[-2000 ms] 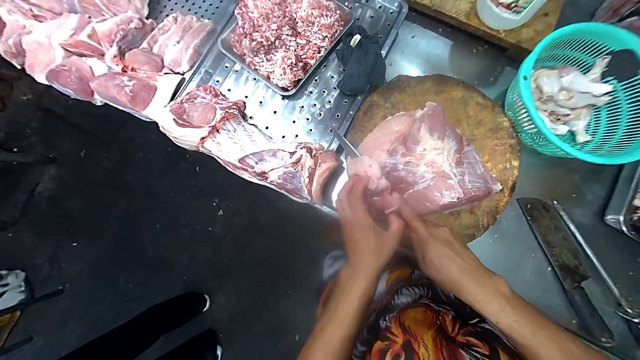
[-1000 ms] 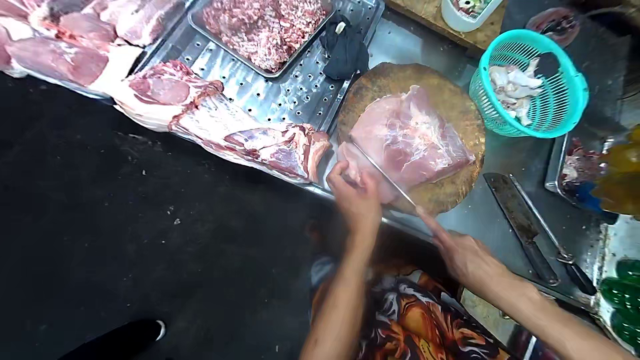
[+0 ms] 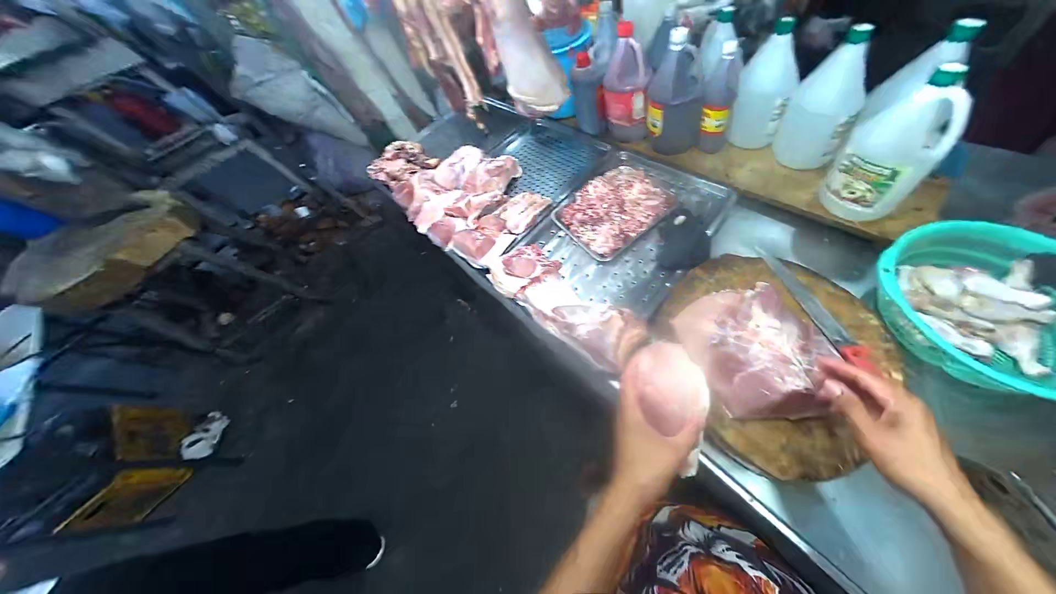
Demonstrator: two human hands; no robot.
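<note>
My left hand (image 3: 652, 437) grips a cut piece of raw meat (image 3: 670, 388), held up off the board at its left edge. A larger slab of raw meat (image 3: 755, 351) lies on the round wooden chopping block (image 3: 813, 450). My right hand (image 3: 895, 421) is at the slab's right side, its fingers by the red handle (image 3: 860, 357) of a knife. The knife's blade (image 3: 804, 297) points up and left across the block, behind the slab. Whether the fingers close on the handle is hard to tell.
Raw meat cuts (image 3: 474, 202) line the counter's left edge. A tray of ground meat (image 3: 615, 210) sits on a perforated metal tray (image 3: 606, 285), with a dark cloth-like item (image 3: 685, 243) beside it. A green basket (image 3: 895, 318) holds poultry pieces. Plastic bottles (image 3: 887, 153) stand on a wooden board behind.
The knife was cutting at the slab's left part a second ago; now its blade lies behind the slab. My left hand has lifted a piece away. The view has swung up and left.
</note>
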